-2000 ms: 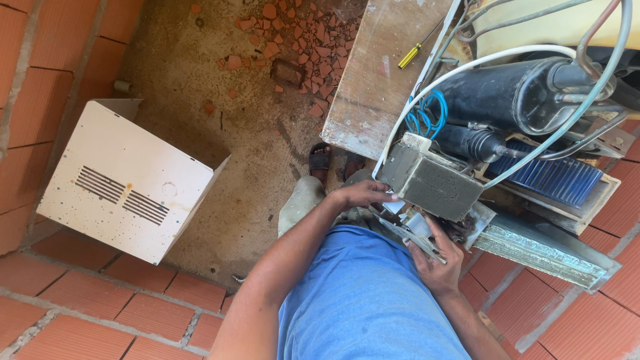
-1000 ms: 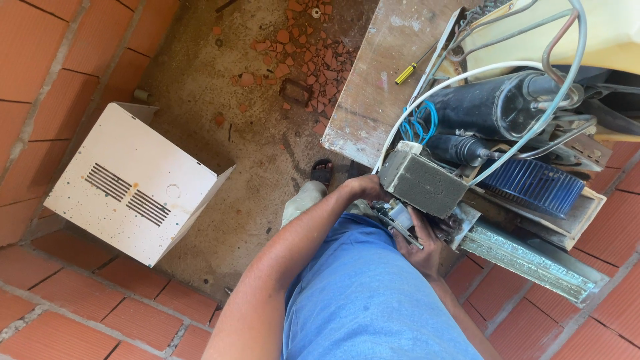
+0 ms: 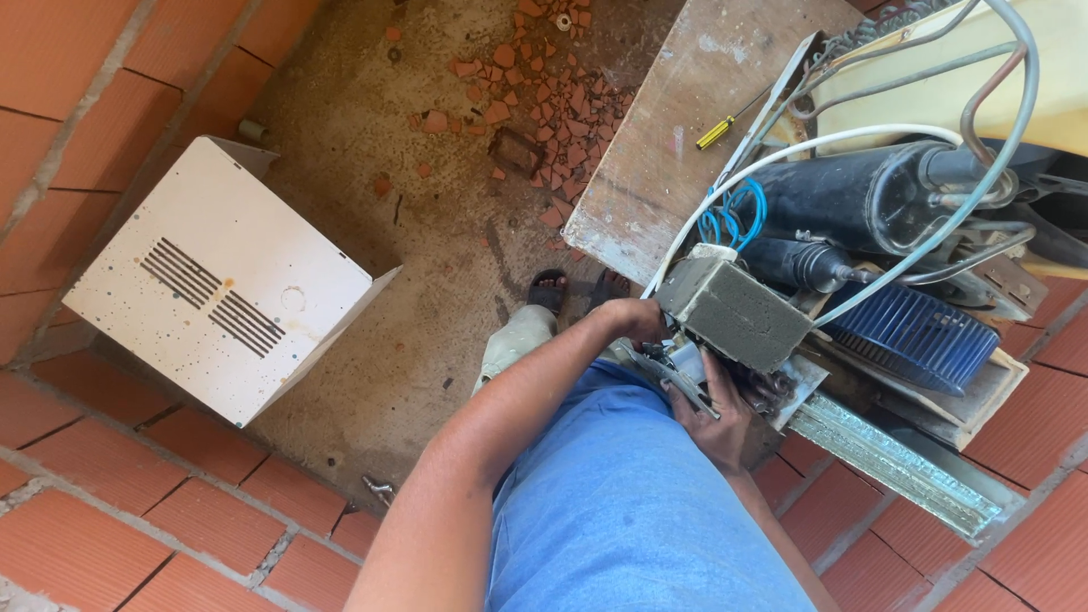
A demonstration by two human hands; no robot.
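An opened air-conditioning unit lies at the right, with a black compressor (image 3: 833, 197), a blue blower wheel (image 3: 914, 338), a finned coil (image 3: 897, 463) and a grey foam-covered block (image 3: 739, 310). My left hand (image 3: 637, 321) is at the block's left end, its fingertips hidden among small parts. Below the block, my right hand (image 3: 714, 404) has its fingers around a metal bracket plate (image 3: 680, 378) with a grey cylindrical part (image 3: 687, 364) on it. A white cable (image 3: 731, 178) and coiled blue wire (image 3: 733, 217) run close above the block.
A yellow-handled screwdriver (image 3: 716, 133) lies on a worn wooden board (image 3: 654, 144). A white metal housing with slots (image 3: 212, 272) stands on the floor at the left. Broken brick pieces (image 3: 544, 102) litter the concrete floor. Brick walls (image 3: 102, 459) enclose the space; copper tubes (image 3: 994, 93) arch over the unit.
My left hand has gone in closer behind the foam-covered block, and its fingers are now less visible. My right hand stays at the bracket plate.
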